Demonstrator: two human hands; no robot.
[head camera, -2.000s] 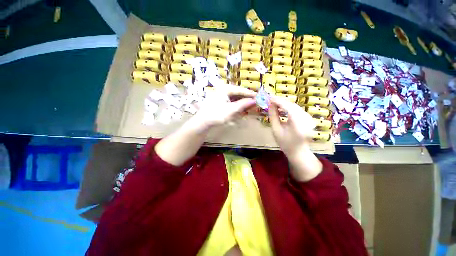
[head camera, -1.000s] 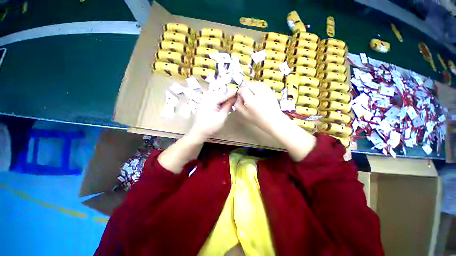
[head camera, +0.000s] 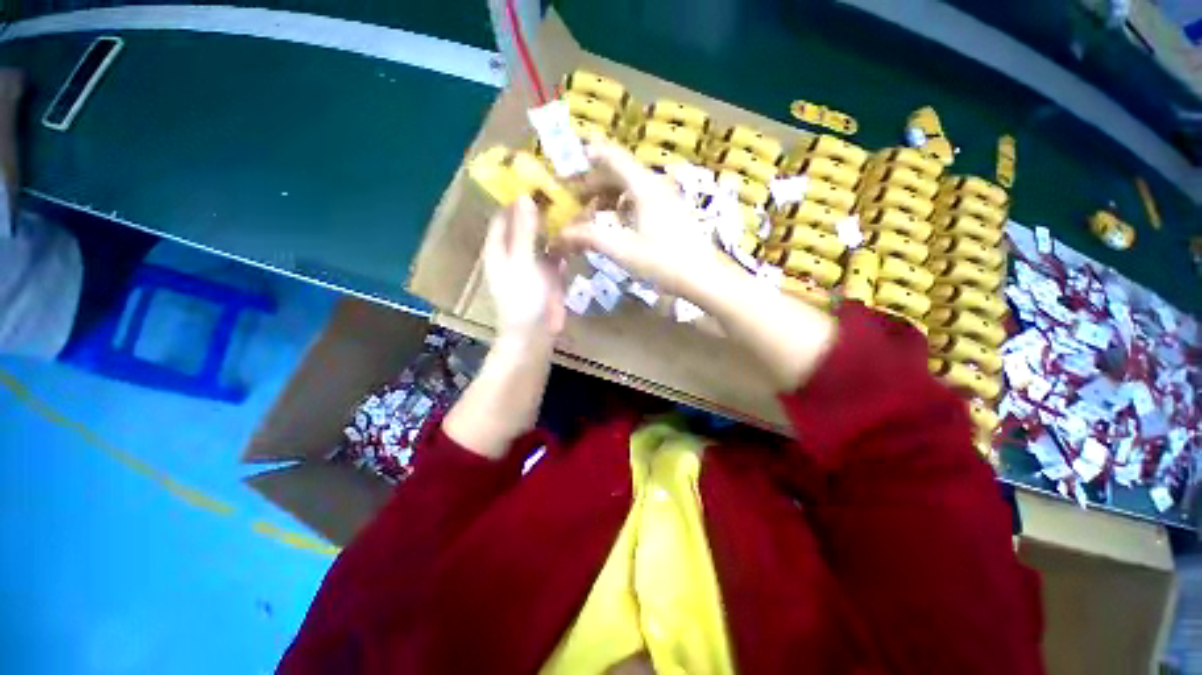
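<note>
A yellow car body (head camera: 527, 182) is at the fingertips of my left hand (head camera: 523, 274), raised over the left end of the cardboard tray (head camera: 455, 251). My right hand (head camera: 649, 227) is close beside it, its upper fingertips at the edge of a white wired component (head camera: 559, 139). Thin red leads run up from this component. The exact finger contact is blurred. Rows of yellow car bodies (head camera: 828, 187) fill much of the tray. Loose white components (head camera: 604, 280) lie in front of the rows and on some of them.
A heap of white components with red leads (head camera: 1107, 356) lies at the right. Several yellow parts (head camera: 823, 117) lie on the green surface beyond the tray. A carton (head camera: 316, 396) below left holds more components. A blue stool (head camera: 185, 330) and part of a person (head camera: 37, 251) show at the left.
The view has swung left, so the tray appears further right. Both hands have moved to the tray's left end. A car body and a wired component now show raised between them.
</note>
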